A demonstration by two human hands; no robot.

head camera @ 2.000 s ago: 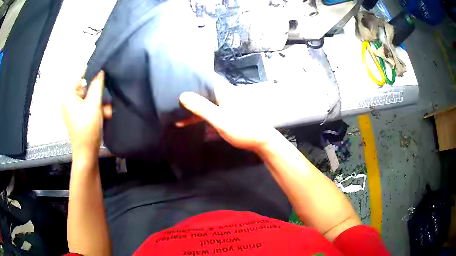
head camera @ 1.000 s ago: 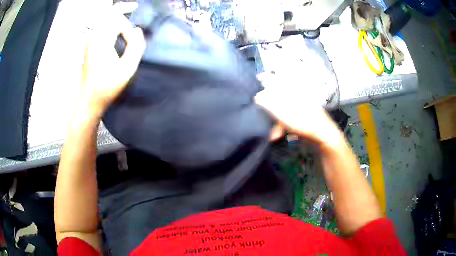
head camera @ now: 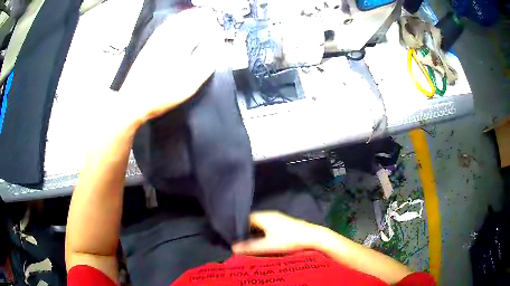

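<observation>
A dark navy garment piece [head camera: 219, 145] hangs over the table's front edge, from the machine area down towards the lap. My left hand [head camera: 187, 56] is stretched forward over its upper end, washed out by glare, so its fingers and grip cannot be made out. My right hand [head camera: 271, 232] holds the lower end of the garment piece close to the red shirt. The whitish sewing machine [head camera: 302, 39] stands at the top centre, with a dark recess with loose threads [head camera: 274, 89] in front of it. The needle area is lost in glare.
A long dark panel [head camera: 42, 95] lies at the table's left. Yellow [head camera: 419, 72] and green loops with tan scraps [head camera: 420, 34] lie at its right end. White scraps [head camera: 401, 215] and a yellow floor line [head camera: 428, 206] are below right.
My left hand has moved forward and right towards the machine. My right hand has moved down and left to the lap, and the garment piece now hangs lengthwise between them.
</observation>
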